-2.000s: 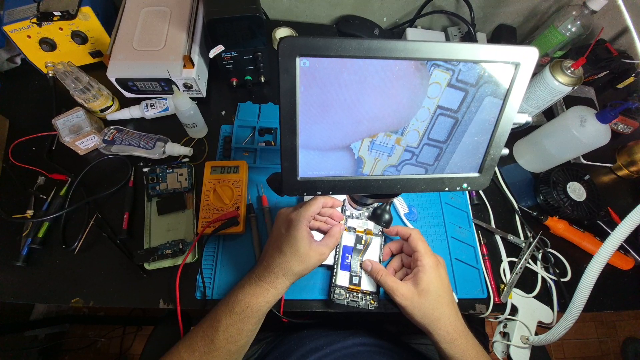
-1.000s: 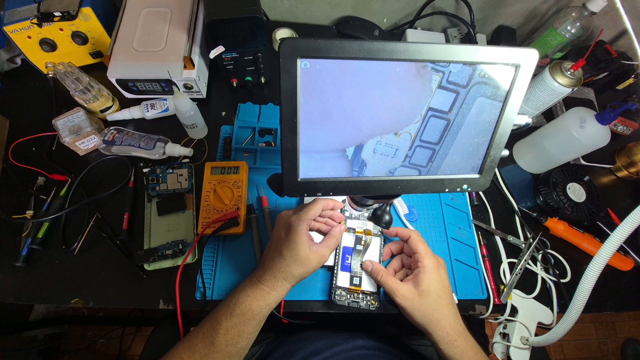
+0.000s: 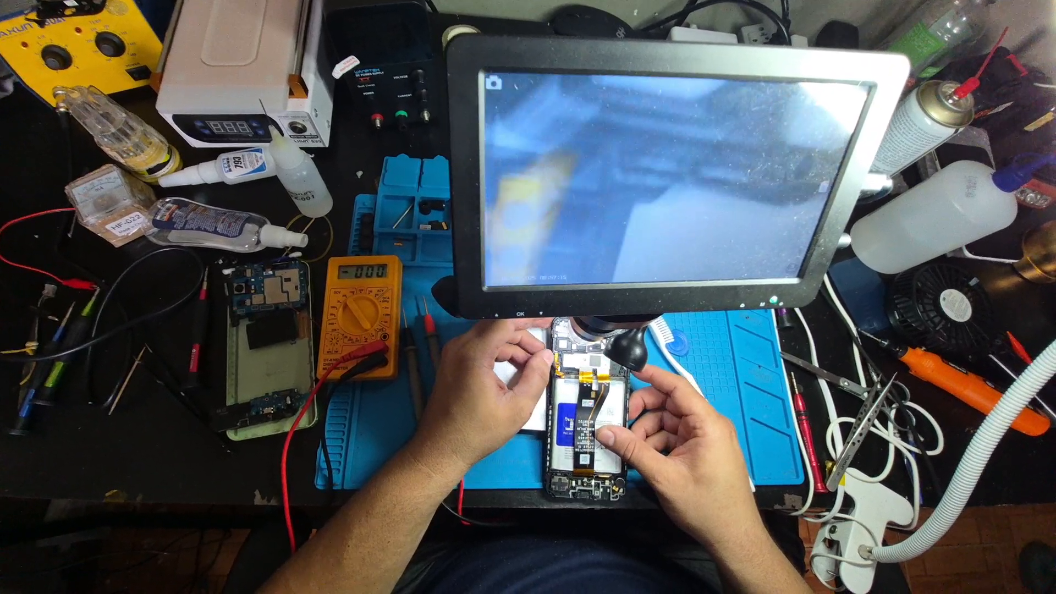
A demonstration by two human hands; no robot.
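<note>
An opened smartphone, its battery and flex cable exposed, lies upright on the blue silicone repair mat below a digital microscope's monitor. My left hand is at the phone's upper left edge, thumb and index fingertip close together; whether a small part is between them cannot be seen. My right hand grips the phone's right side, thumb on the flex cable and battery, fingers along the edge. The microscope lens hangs over the phone's upper board. Blurred blue and yellow shapes fill the monitor.
Left of the mat lie a yellow multimeter with leads and another opened phone housing. A blue parts tray is behind. On the right are metal scissors, white cables, an orange-handled tool and a plastic bottle.
The phone and my right hand have shifted slightly upward and left. The monitor picture has gone from a sharp board close-up to a blur. My left hand stays by the phone's upper left edge.
</note>
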